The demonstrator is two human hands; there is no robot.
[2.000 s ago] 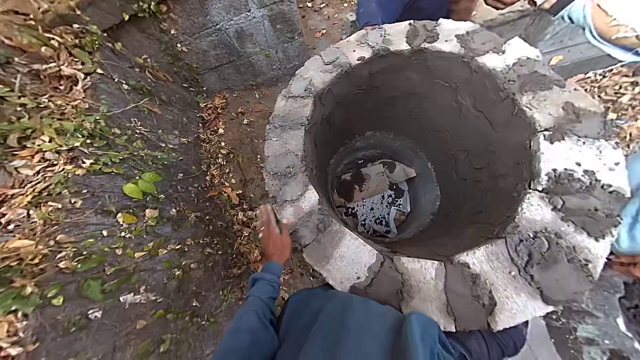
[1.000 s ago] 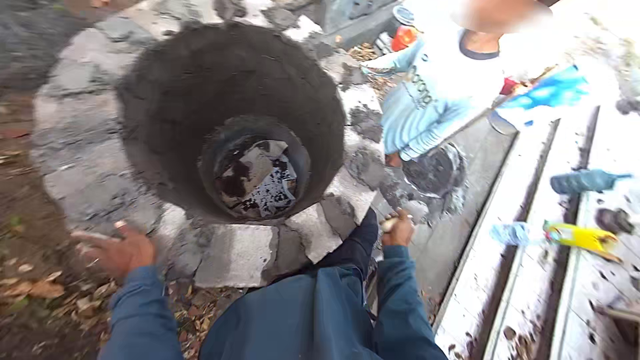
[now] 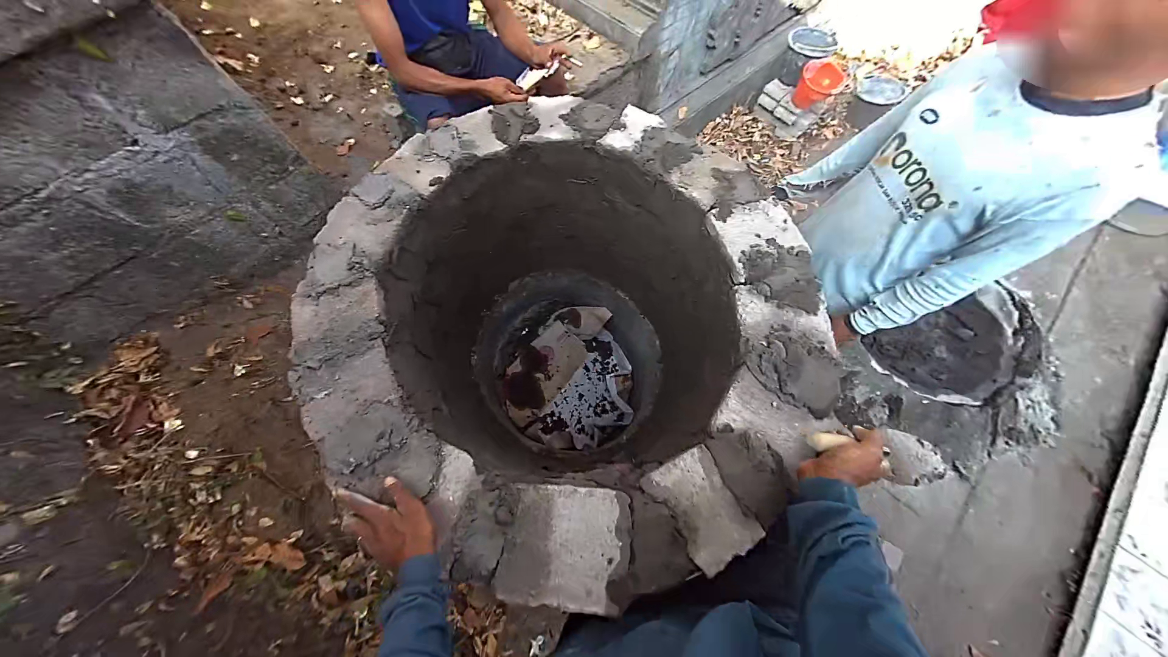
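A round brick-and-mortar wall fills the middle, its inside coated in dark mortar. Stained paper or cardboard lies at its bottom. My left hand rests with spread fingers against the outer lower-left edge of the rim. On the lower right, my right hand grips a trowel by its pale handle; mortar-covered metal shows just right of the hand. A container of wet mortar stands beyond that hand.
A person in a light blue shirt is at the right, near the mortar. Another person sits behind the rim, holding a small object. An orange bucket stands at the back. Concrete block walls and dry leaves lie to the left.
The view has swung widely. My right hand, unseen two seconds ago, has come into sight with the trowel. My left hand remains by the rim's outer edge.
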